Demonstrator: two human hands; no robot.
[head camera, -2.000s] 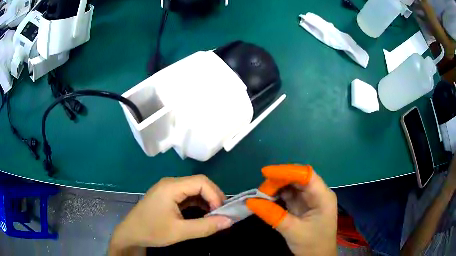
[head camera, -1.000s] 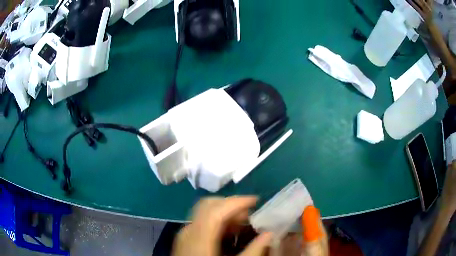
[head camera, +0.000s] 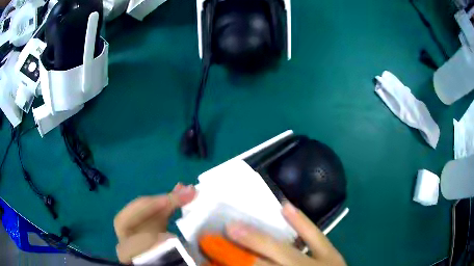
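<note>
A white security camera (head camera: 241, 189) with a black ball end (head camera: 311, 174) lies on the table at the lower middle, its ball to the right. My left hand (head camera: 148, 221) is at the camera's left end, by the white bracket, fingers bent against the housing edge. My right hand (head camera: 280, 244) lies over the front of the housing and presses a greyish-white wiping cloth (head camera: 221, 218) on it. One orange finger cot (head camera: 226, 250) shows; the thumb is not clearly seen. The bracket is partly cut off by the bottom edge.
A second camera (head camera: 244, 34) stands at the top middle, its black cable hanging down. Several white cameras (head camera: 75, 72) crowd the left. A crumpled white strip (head camera: 408, 108), a small white block (head camera: 426, 187) and two bottles (head camera: 458, 177) are at the right. A blue stool (head camera: 26, 234) is lower left.
Both hands have moved from the table's front edge onto the camera, and the cloth now lies on its housing. The view has shifted, and the camera sits lower with both white side bars visible.
</note>
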